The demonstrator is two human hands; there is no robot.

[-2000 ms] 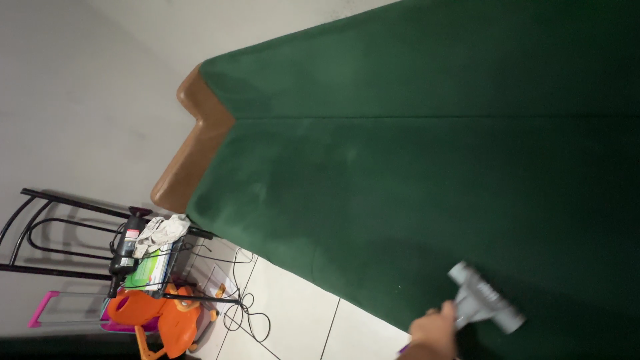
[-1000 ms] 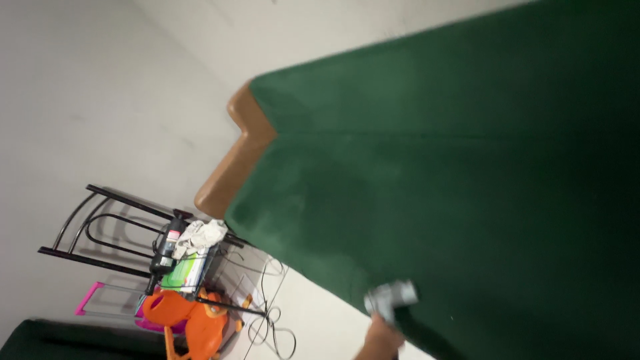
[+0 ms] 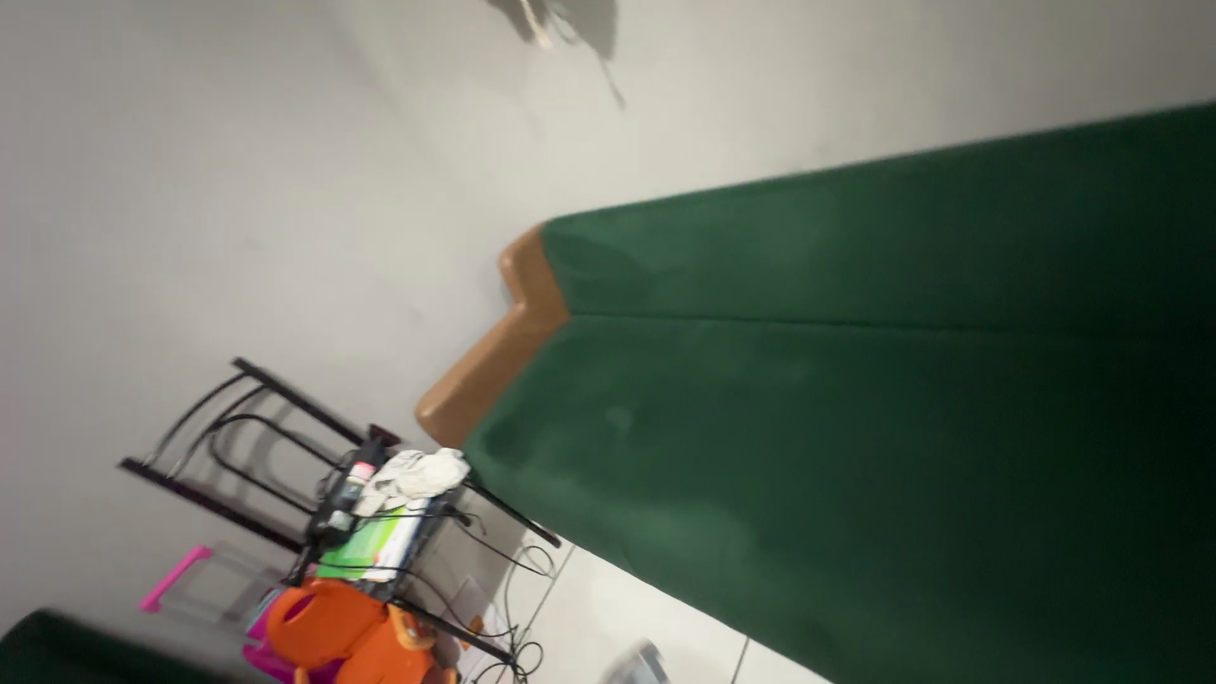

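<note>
A grey and clear plastic nozzle head shows only in part at the bottom edge of the head view, over the white floor tiles and left of the sofa's front edge. The hand on it is out of frame. A long green upholstered sofa fills the right side, with darker and lighter patches on its fabric and a brown end panel at its left end. Neither my left hand nor my right hand is visible.
A black metal chair by the grey wall bears a white cloth, a dark bottle and a green-and-white packet. An orange plastic object, a pink handle and loose black cables lie near it.
The hand with the nozzle head has moved left across the sofa seat and off its front edge; the hand has left the frame. The view has shifted, showing more wall.
</note>
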